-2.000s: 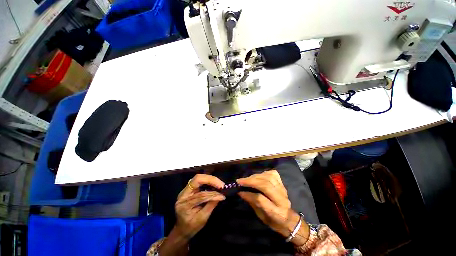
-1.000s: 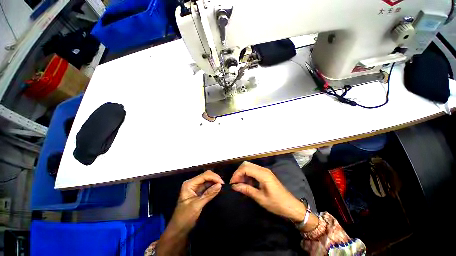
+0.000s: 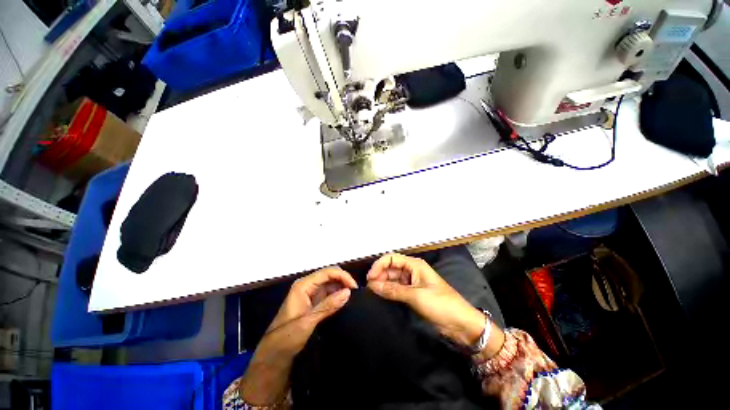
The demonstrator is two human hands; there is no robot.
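My left hand and my right hand are close together in front of the table's front edge, over my lap. Thumb and fingers of each hand pinch at the top edge of a black fabric piece, with a small gap between the hands. The piece is hard to tell from the dark clothing beneath, and its lower outline is lost. What lies between the fingertips is too small to make out.
A white sewing machine stands on the white table. Black pouches lie at table left, behind the needle and at far right. Red-handled snips lie by the machine base. Blue bins are at left.
The row of pale glints between my fingers is gone from view. The fingertips are a little apart, and more black fabric shows below them. The view has shifted slightly.
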